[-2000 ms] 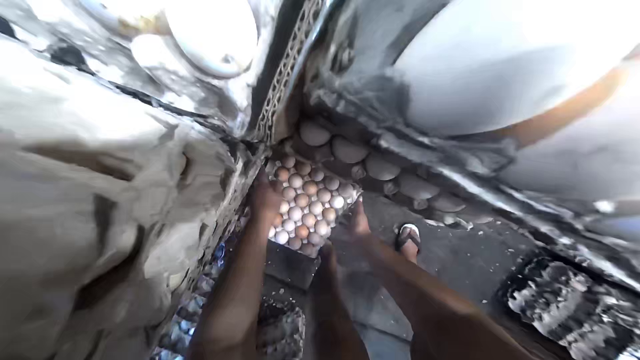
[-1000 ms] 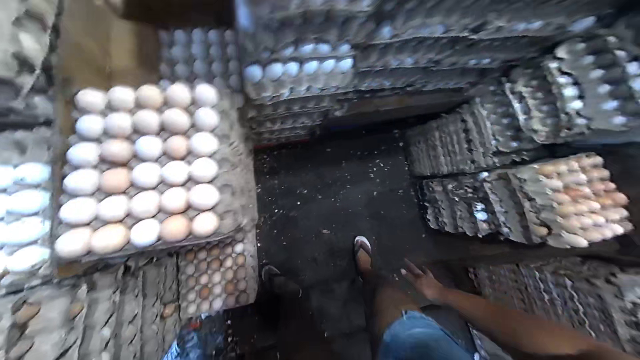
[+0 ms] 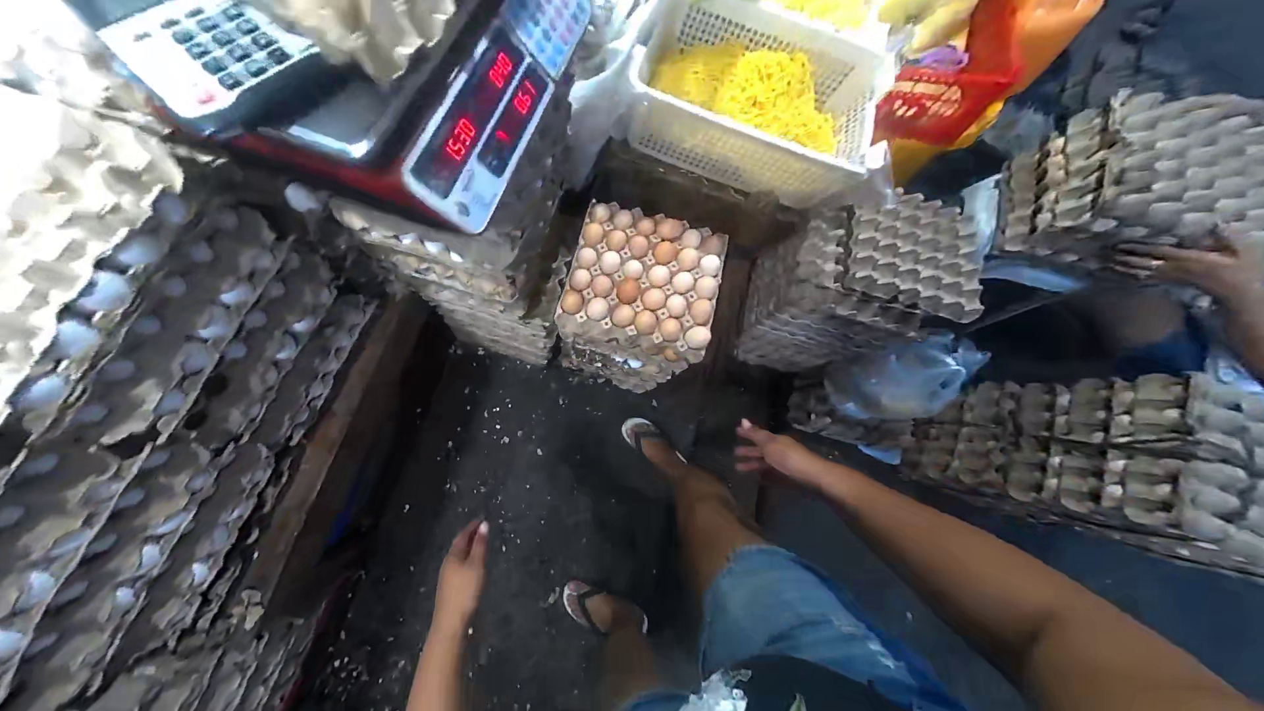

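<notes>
My left hand (image 3: pixel 462 573) hangs low over the dark floor, holding nothing, with its fingers partly curled and close together. On the other side of my legs, my right hand (image 3: pixel 780 454) is empty, its fingers apart, near a sandalled foot. Beyond both hands, a pulp tray of brown and cream eggs (image 3: pixel 647 276) tops a low stack. Neither hand touches it. To its right stand stacked pulp egg trays (image 3: pixel 913 257), and a clear plastic bag (image 3: pixel 904 380) lies close by.
Stacked trays with pale eggs (image 3: pixel 178 395) line the left. A digital scale (image 3: pixel 474 128) with lit red digits stands at the upper left. A white plastic basket (image 3: pixel 750 148) holds yellow shreds. At the right edge, another person's hand (image 3: pixel 1185 267) touches piled trays (image 3: pixel 1185 168).
The view has swung widely. Two seconds ago both my hands were at the sides of a tray of eggs; now they are away from any tray, with nothing in them.
</notes>
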